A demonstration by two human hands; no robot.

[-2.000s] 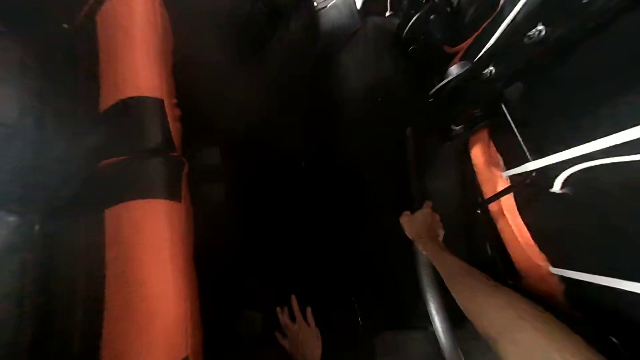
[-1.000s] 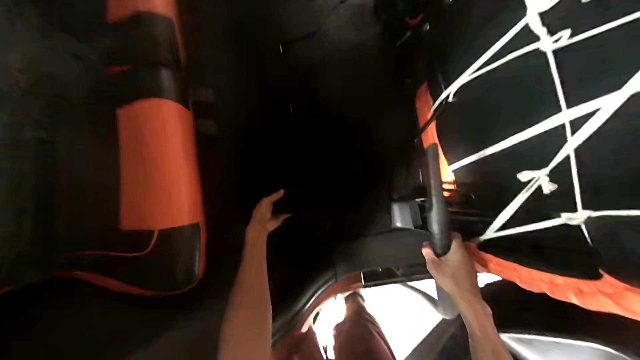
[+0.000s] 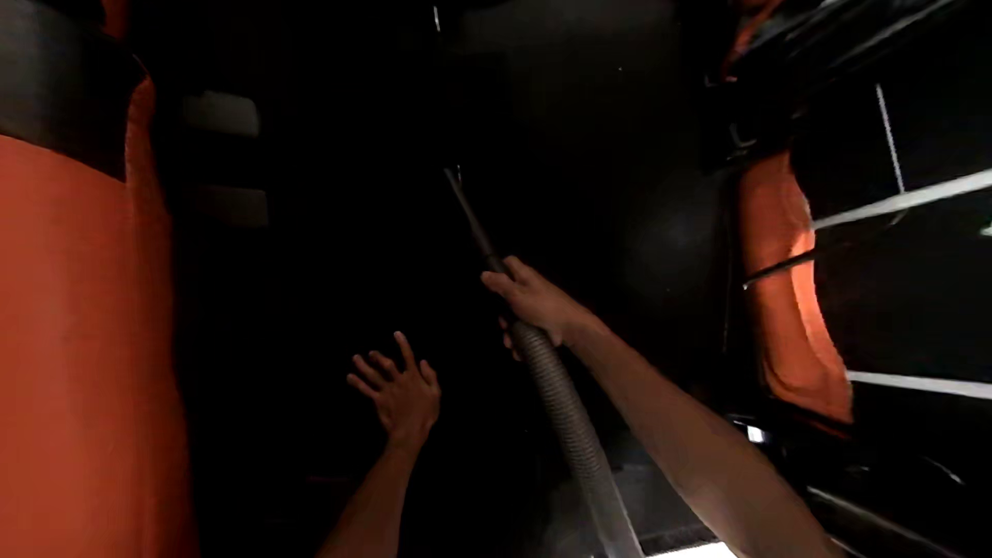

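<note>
My right hand (image 3: pixel 539 302) is closed around the upper end of a ribbed grey vacuum hose (image 3: pixel 570 418), which runs down to the bottom edge of the view. From the fist a thin dark crevice nozzle (image 3: pixel 469 211) points up and to the left over a dark surface (image 3: pixel 604 194). Left of the hose, my left hand (image 3: pixel 404 394) is held with its fingers spread and nothing in it. What lies beneath the nozzle's tip is too dark to tell.
A large orange padded tube (image 3: pixel 70 349) with a black band fills the left edge. On the right is another orange padded part (image 3: pixel 790 302), with white cords (image 3: pixel 907 200) tied across black material. Bright light shows at the bottom edge.
The nozzle, upright beside the right side a second ago, now slants over the dark middle. My left hand's fingers have spread. The view has swung away from the bright opening and my legs.
</note>
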